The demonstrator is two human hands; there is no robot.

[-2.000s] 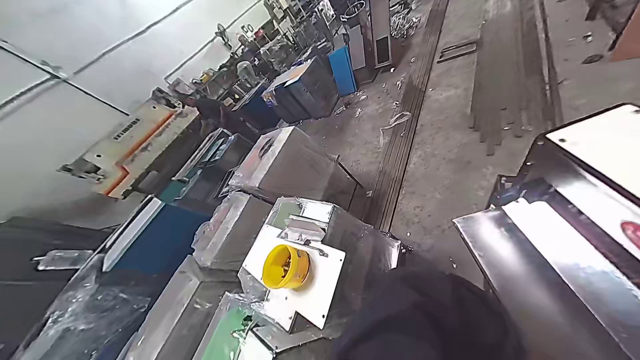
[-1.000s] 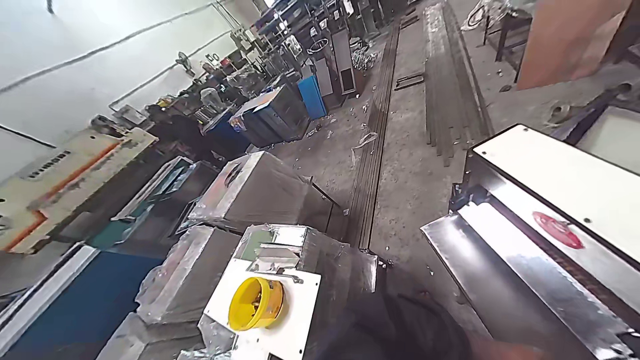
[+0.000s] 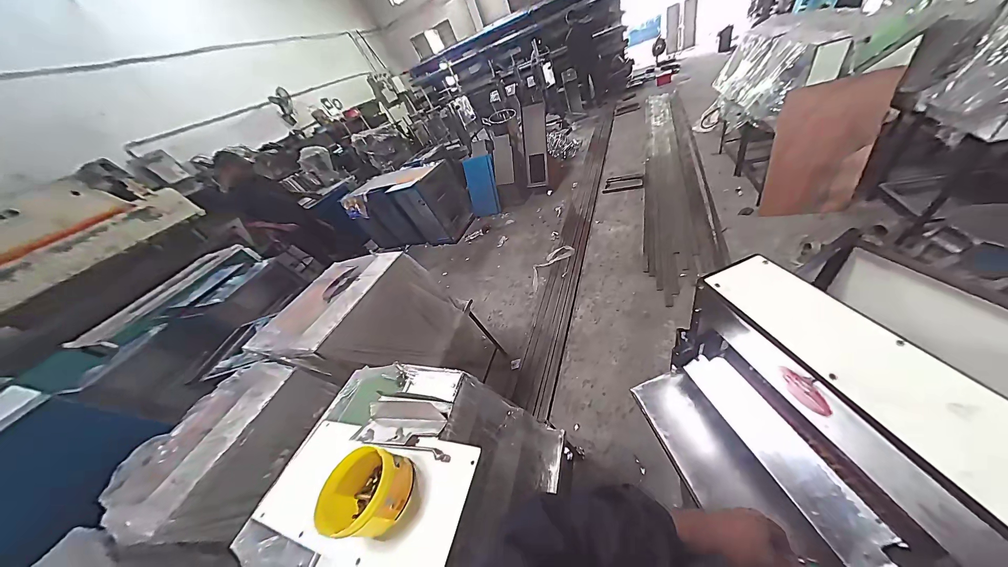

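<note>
At the bottom edge, a dark sleeve leads rightward to a bare hand, which looks like my left hand (image 3: 736,537). Its fingers are cut off or unclear, so its grip cannot be told. It is over the lower part of a shiny metal tray (image 3: 709,449) on a white-topped metal machine or cabinet (image 3: 858,346); contact is unclear. To the left, a yellow round tub (image 3: 365,492) holding small brass-coloured metal parts rests on a white panel (image 3: 441,488) with holes. A bent metal piece (image 3: 409,416) lies just behind the tub. My right hand is out of view.
Plastic-wrapped metal cabinets (image 3: 378,315) stand at left. Long metal bars (image 3: 567,291) and a stack of strips (image 3: 669,189) lie along the floor. A brown sheet (image 3: 827,142) leans at right. A person (image 3: 268,197) is beyond the cabinets at left, another (image 3: 581,55) farther back.
The view has swung up and toward the right. The bare hand now shows clearly past the sleeve, over the metal tray; two seconds ago only the sleeve was plain.
</note>
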